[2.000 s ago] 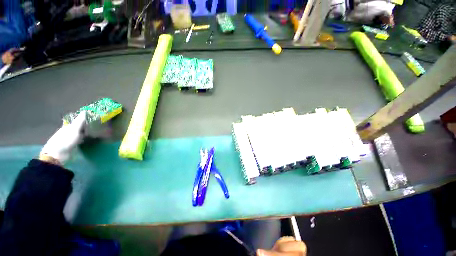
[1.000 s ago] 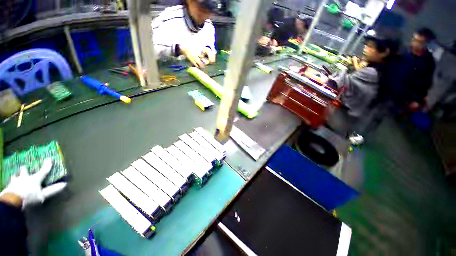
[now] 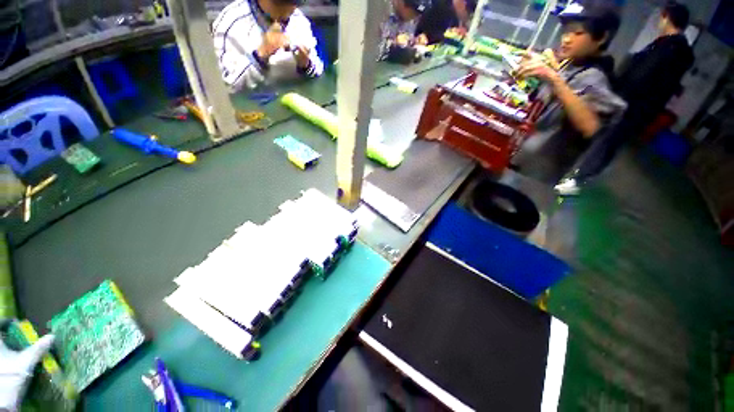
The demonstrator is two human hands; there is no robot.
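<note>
My left hand (image 3: 20, 366), in a white glove, is cut off by the left edge at the lower left. It is at a green circuit board (image 3: 40, 354) with a yellow edge; whether it grips the board is unclear. Beside it lie more circuit boards (image 3: 95, 331), solder side up. Blue-handled side cutters (image 3: 181, 393) lie on the teal mat below them. A row of boards with whitish metal strips (image 3: 261, 261) stands right of these, on the belt and mat edge. My right hand is not in view.
A slanted post (image 3: 354, 105) rises behind the row. A lime-yellow roll (image 3: 322, 121), a small board (image 3: 297, 150) and a blue tool (image 3: 151, 145) lie farther back. A red rack (image 3: 475, 129) stands at right; people work beyond. A black panel (image 3: 467, 322) is below the bench edge.
The gloved hand has moved left and down, from on top of the boards to beside them. The boards lie nearer the mat's front. The view has shifted slightly.
</note>
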